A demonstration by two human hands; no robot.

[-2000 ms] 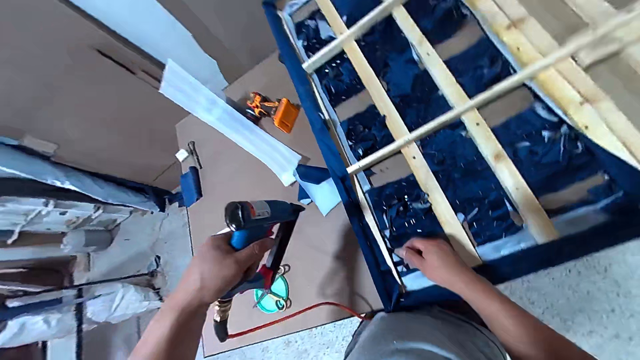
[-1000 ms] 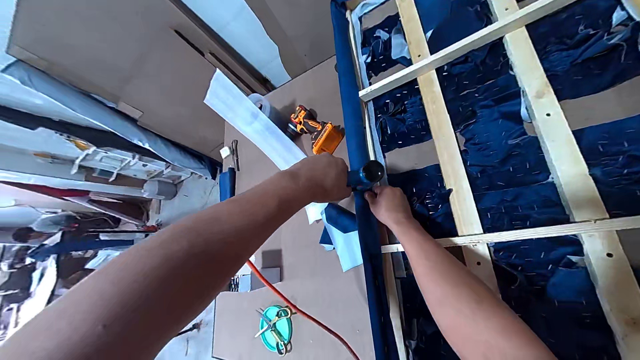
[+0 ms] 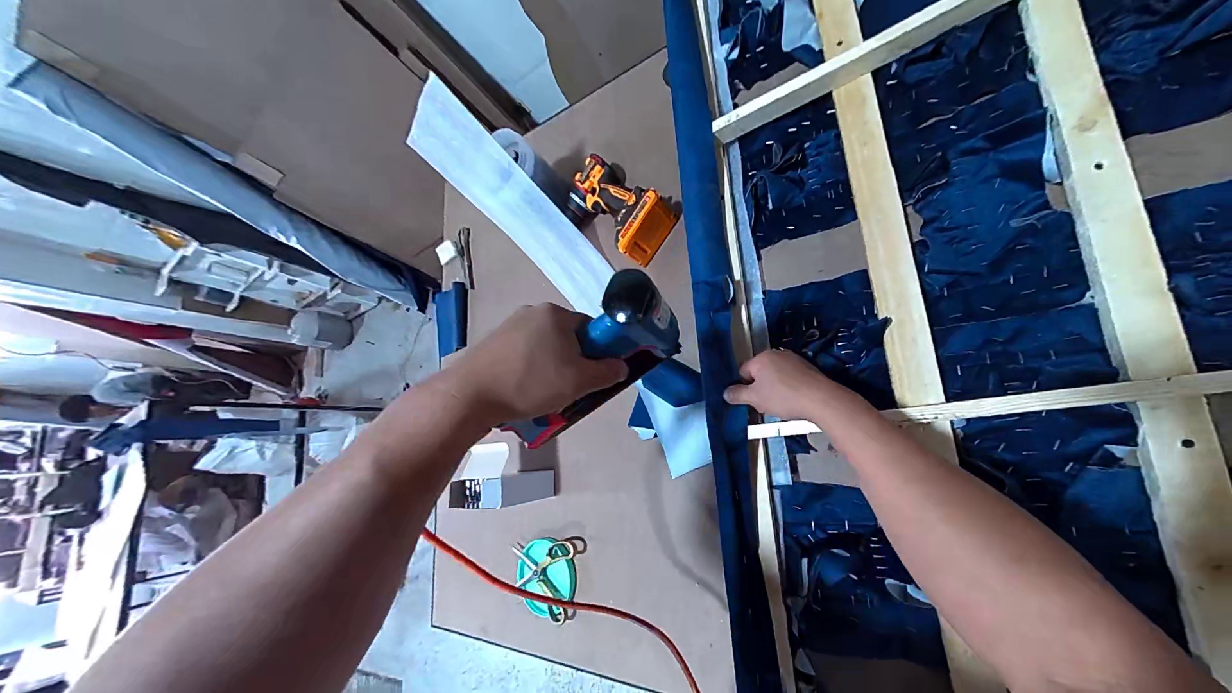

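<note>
My left hand (image 3: 539,361) is closed around the handle of a blue and black pneumatic staple gun (image 3: 630,322), held just left of the frame's edge. My right hand (image 3: 782,385) pinches the dark blue fabric edge (image 3: 714,337) that wraps the side rail of a wooden frame (image 3: 890,260). Stapled dark blue fabric (image 3: 1001,231) lies between the pale slats. A strip of white batting (image 3: 520,197) and a folded white and blue fabric piece (image 3: 679,423) lie beyond the staple gun, beside the rail.
On the brown board (image 3: 616,529) are an orange cordless drill (image 3: 626,212), an open box of staples (image 3: 500,489) and gold-handled scissors on a green dish (image 3: 549,577). A red air hose (image 3: 577,604) curves across the board. Cluttered shelving (image 3: 250,279) stands at left.
The left hand with the staple gun has drawn back from the rail, where it was beside the right hand a second ago. The right hand remains at the fabric edge.
</note>
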